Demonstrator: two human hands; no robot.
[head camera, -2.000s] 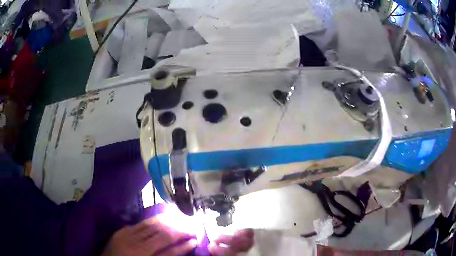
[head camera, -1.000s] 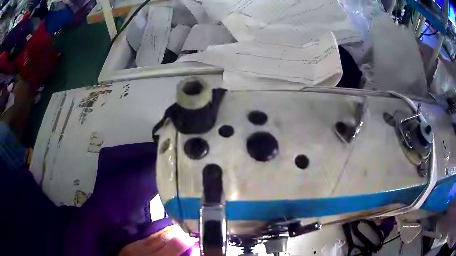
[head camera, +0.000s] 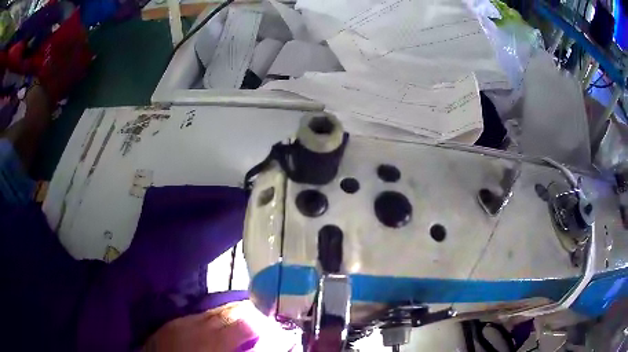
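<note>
A dark garment, purple near the lamp (head camera: 182, 237), lies over the left of the sewing table and runs to the needle end of the cream-white sewing machine (head camera: 427, 240). My left hand (head camera: 206, 331) lies on the cloth at the bottom, left of the machine's end. It is cut off by the lower edge, and its fingertips fade into white-violet glare, so its grip is unclear. The needle and presser foot are hidden by glare and the frame edge. My right hand is not in view.
A pale knob (head camera: 321, 134) with black cloth tied round it stands on the machine head. White printed sheets (head camera: 413, 103) lie behind. Black scissors handles (head camera: 490, 337) show at lower right. Another person's arm (head camera: 31, 127) is at the left edge.
The view has shifted, so the machine sits lower and further right than two seconds ago. My right hand, seen at the bottom then, is out of the picture. My left hand stays on the cloth.
</note>
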